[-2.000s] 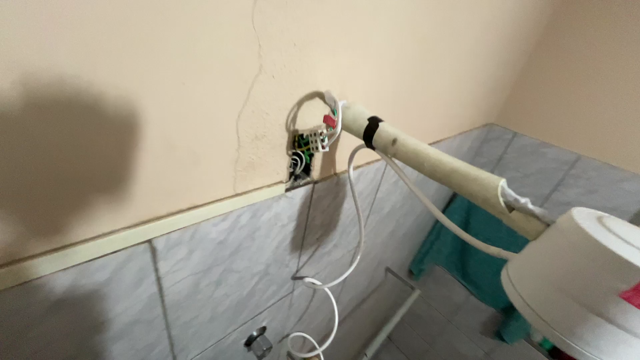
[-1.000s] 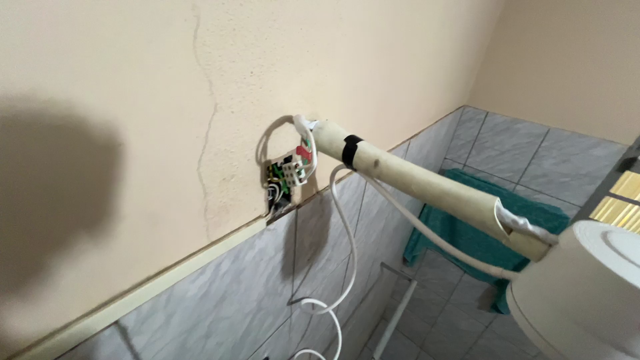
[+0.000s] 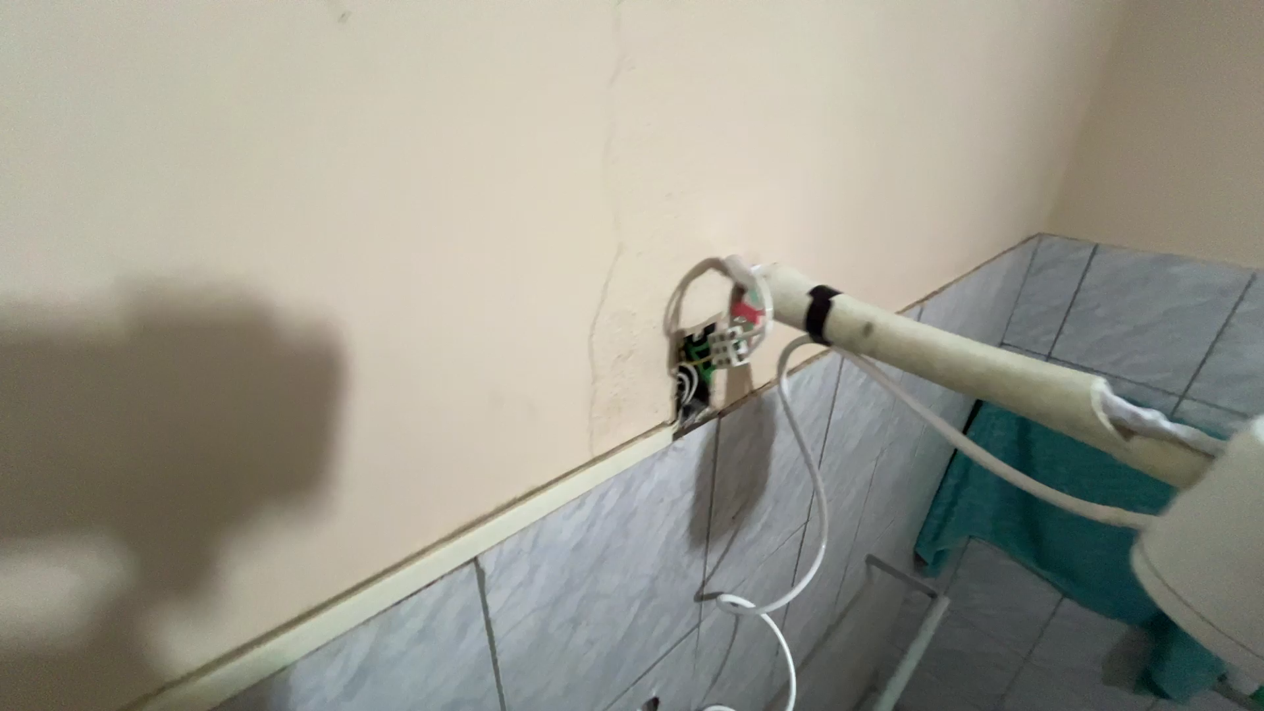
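Observation:
Neither of my hands is in the head view. A cream plastic pipe with a band of black tape runs from the wall to a white shower head at the right edge. Beside the pipe's wall end, a wall box stands uncovered with wires inside. A white terminal block hangs at its opening, with a bit of red just above. A white cable loops down from near the tape. A thicker white tube runs from there to the shower head.
Grey marbled tiles cover the lower wall, topped by a cream cable trunking that ends at the box. A teal towel hangs behind the shower head, near a pale rail. A dark shadow falls on the painted wall at left.
The view has shifted, and the yellow-lit window slats at the right edge one second ago are out of view. Nothing on the wall has plainly moved.

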